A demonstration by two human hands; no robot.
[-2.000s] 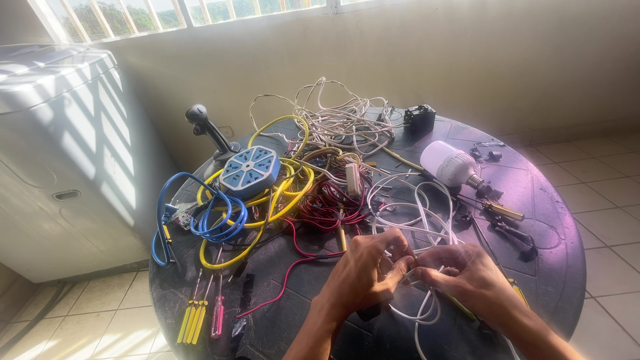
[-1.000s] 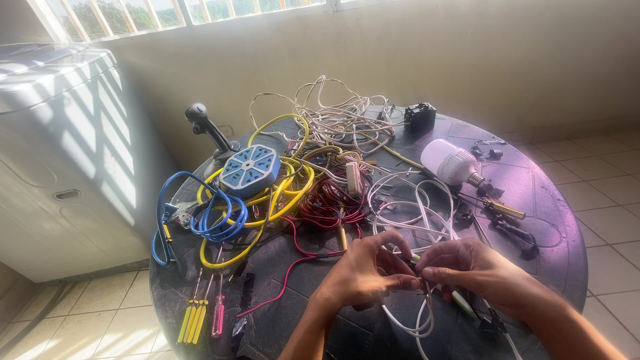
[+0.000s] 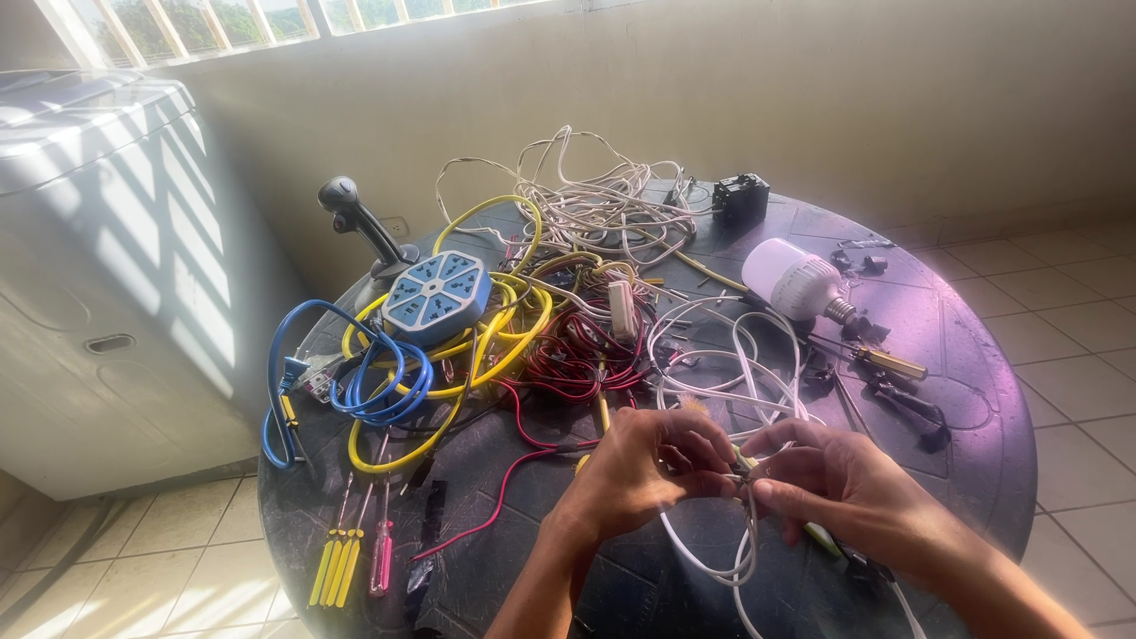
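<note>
My left hand [image 3: 652,470] and my right hand [image 3: 825,479] meet over the front right of a dark round table [image 3: 524,568]. Between their fingertips both pinch the end of a white cable [image 3: 741,559], whose loops spread behind and below them. The exact part at the fingertips is small and partly covered by the fingers. Under my right hand lies a yellow-green and dark tool, mostly hidden. Behind the hands sit a red and black wire bundle [image 3: 577,355] and a white plastic block [image 3: 621,311]. A white LED bulb [image 3: 794,280] lies beyond my right hand.
A blue power strip [image 3: 437,297] rests on coiled yellow cable [image 3: 519,342], beside blue cable [image 3: 399,382]. Yellow-handled screwdrivers [image 3: 335,568] and a pink-handled one [image 3: 382,557] lie front left. Tangled pale cable [image 3: 595,204], a black block [image 3: 741,197], a joystick-like device [image 3: 368,226] and a screwdriver [image 3: 892,362] stand or lie farther off.
Both hands stay close together at the white cable, with their fingers shifting slightly. The other objects on the table have not plainly moved.
</note>
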